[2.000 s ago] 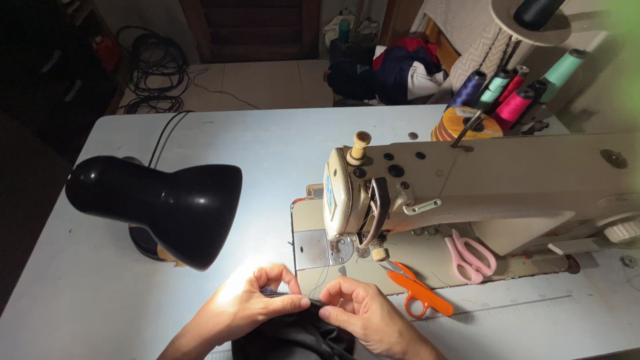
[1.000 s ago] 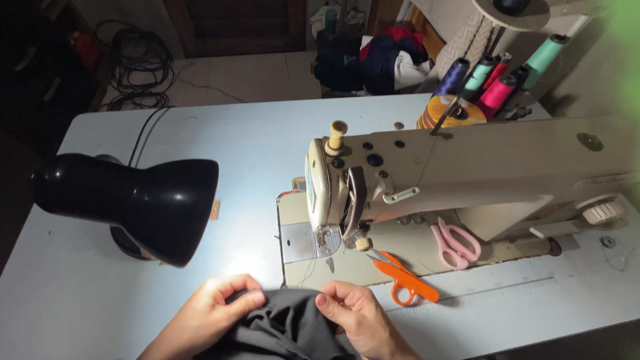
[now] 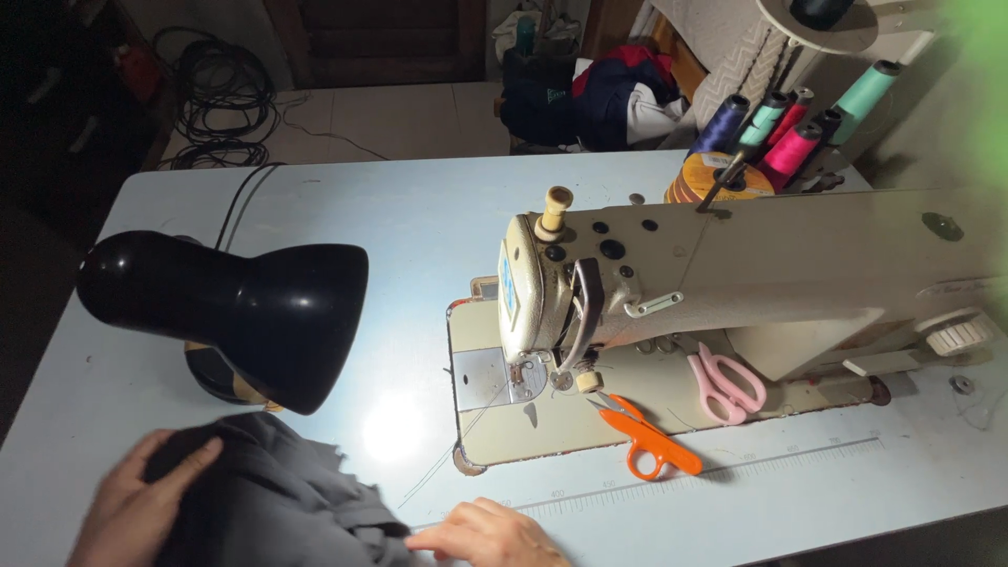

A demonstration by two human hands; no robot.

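Observation:
Dark grey fabric [image 3: 283, 496] lies bunched at the near edge of the table, in front of the lamp. My left hand [image 3: 134, 500] grips its left side between thumb and fingers. At the fabric's lower right edge is my right hand [image 3: 488, 535], its fingertips touching the cloth; whether they pinch it is unclear. Beyond my hands stands an industrial sewing machine [image 3: 756, 260], with two loose threads running from its needle area toward me. Orange thread snips [image 3: 650, 437] rest at the edge of the machine bed, and pink-handled scissors [image 3: 724, 386] lie on the bed.
A black desk lamp [image 3: 228, 299] stands at the left and lights the table [image 3: 409, 213]. Several thread cones [image 3: 791, 150] are grouped behind the machine. A printed ruler scale [image 3: 709, 476] runs along the near side. Coiled cable [image 3: 220, 102] and piled clothes [image 3: 622, 94] are beyond the table.
Both hands were close together on the fabric near the machine bed; now they are farther apart. My left hand and the fabric have moved left, and more of the cloth shows.

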